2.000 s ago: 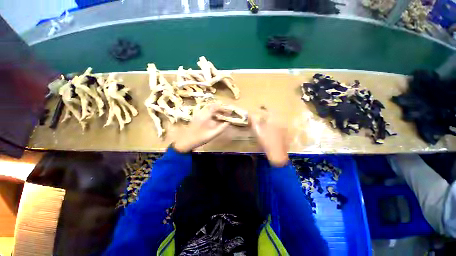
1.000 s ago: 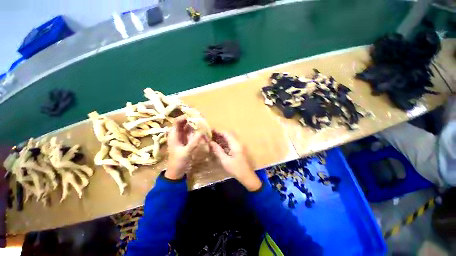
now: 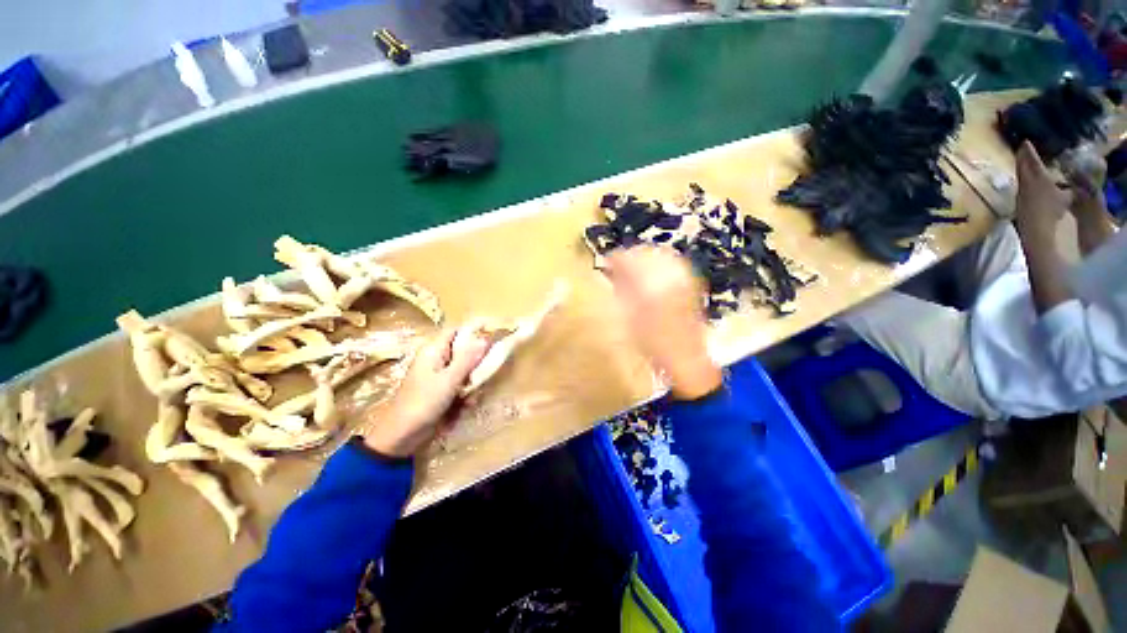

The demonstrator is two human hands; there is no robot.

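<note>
My left hand (image 3: 426,390) is over the tan shelf (image 3: 531,427), shut on a beige leg part (image 3: 513,344) that points up and right. My right hand (image 3: 661,315) is blurred, at the near left edge of the heap of small black joint pieces (image 3: 729,247). Whether its fingers hold a piece cannot be told. A loose heap of beige leg parts (image 3: 198,402) lies to the left of my left hand. More beige leg parts (image 3: 74,482) lie at the far left, with some black among them.
A green conveyor belt (image 3: 297,161) behind the shelf carries a black cluster (image 3: 451,150). Black bushy piles (image 3: 871,173) lie farther right, near a seated person (image 3: 1051,334). A blue bin (image 3: 791,519) with small pieces is below the shelf. Cardboard boxes (image 3: 1007,600) stand at lower right.
The view has swung right, so the shelf's things sit farther left. My hands, together before, are now apart; my right hand has moved to the black pieces while my left keeps a beige part.
</note>
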